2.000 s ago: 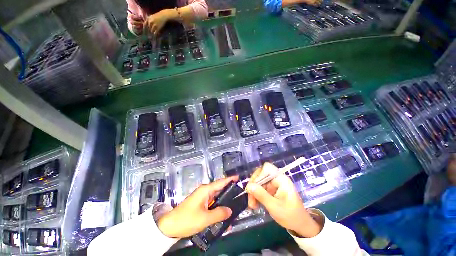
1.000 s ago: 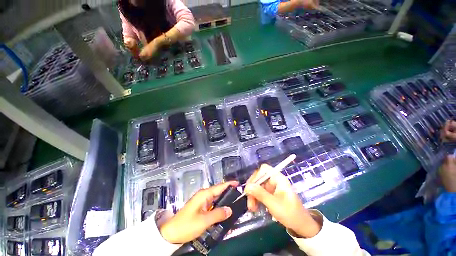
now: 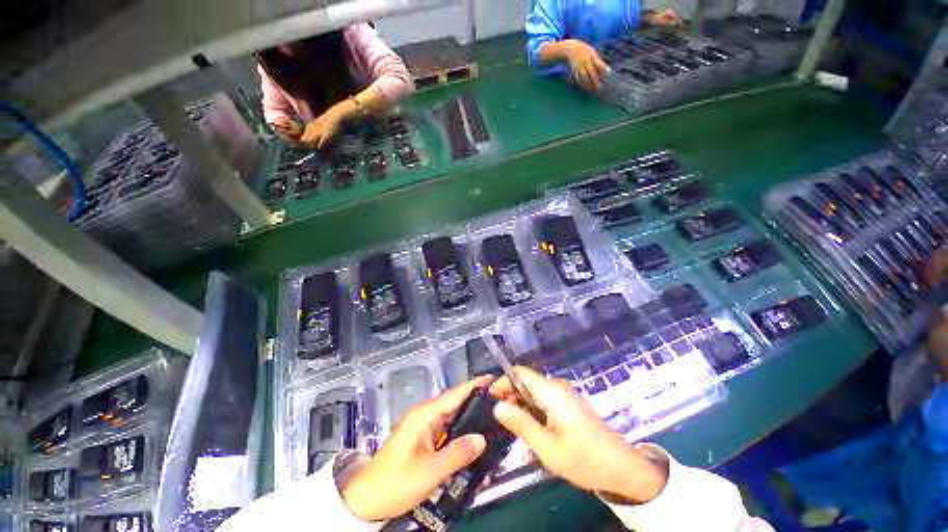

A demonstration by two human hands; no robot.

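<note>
My left hand holds a black handheld unit tilted, its upper end between thumb and fingers, at the bottom middle. My right hand is at the unit's upper end and holds the tweezers, whose visible end points up and left. The fingertips hide the other end. Behind the hands lies a clear blister tray with a back row of black units. A dark adhesive sheet with small rectangles lies across the tray's right part.
An upright dark panel with a white label stands left of the tray. More trays with units lie at the left, right and behind right. Across the green bench are two people; another person's blue sleeve is at the right edge.
My right hand has turned the tweezers from slanting up right to slanting up left, with its fingers now against the unit. The person in blue across the bench shows more.
</note>
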